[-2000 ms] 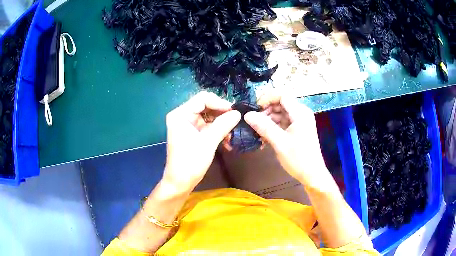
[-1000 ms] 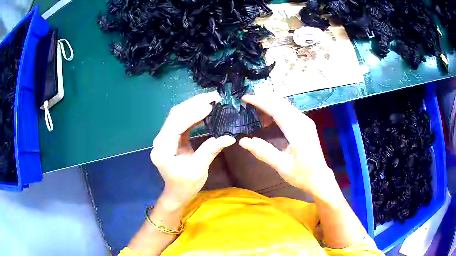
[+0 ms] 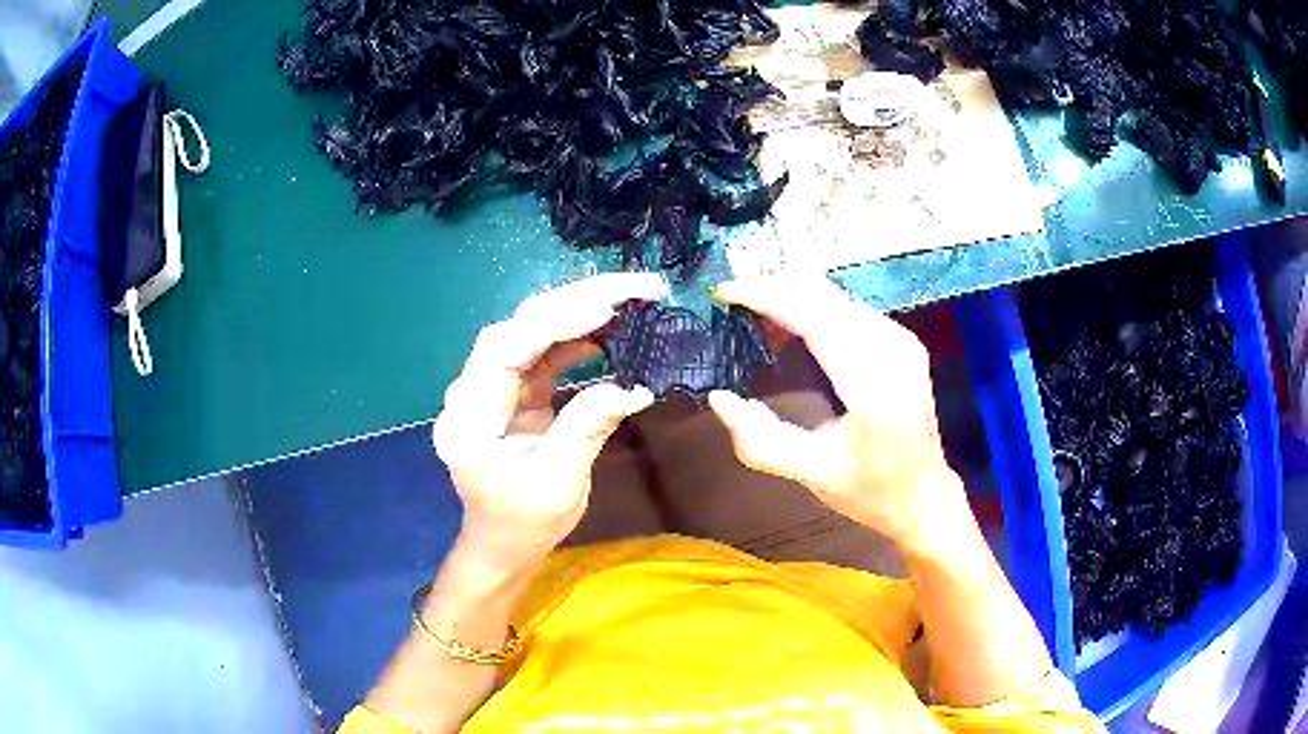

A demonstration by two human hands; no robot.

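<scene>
A black ribbed piece (image 3: 692,353) is spread flat between my two hands, over the table's near edge. My left hand (image 3: 531,409) holds its left side between thumb and fingers. My right hand (image 3: 846,409) holds its right side the same way. A heap of loose black pointed pieces (image 3: 502,101) lies on the green table (image 3: 273,316) just beyond. A second black heap (image 3: 1076,72) lies at the far right.
A stained tan board (image 3: 918,201) with a white round dish (image 3: 882,99) lies between the heaps. Blue bins of black pieces stand at left (image 3: 86,344) and lower right (image 3: 1030,488). A black and cream strapped item (image 3: 152,215) lies by the left bin.
From two seconds ago, my hands have moved apart, and the piece, earlier pinched between my fingertips, is now spread open. Since one second ago it has shifted slightly right.
</scene>
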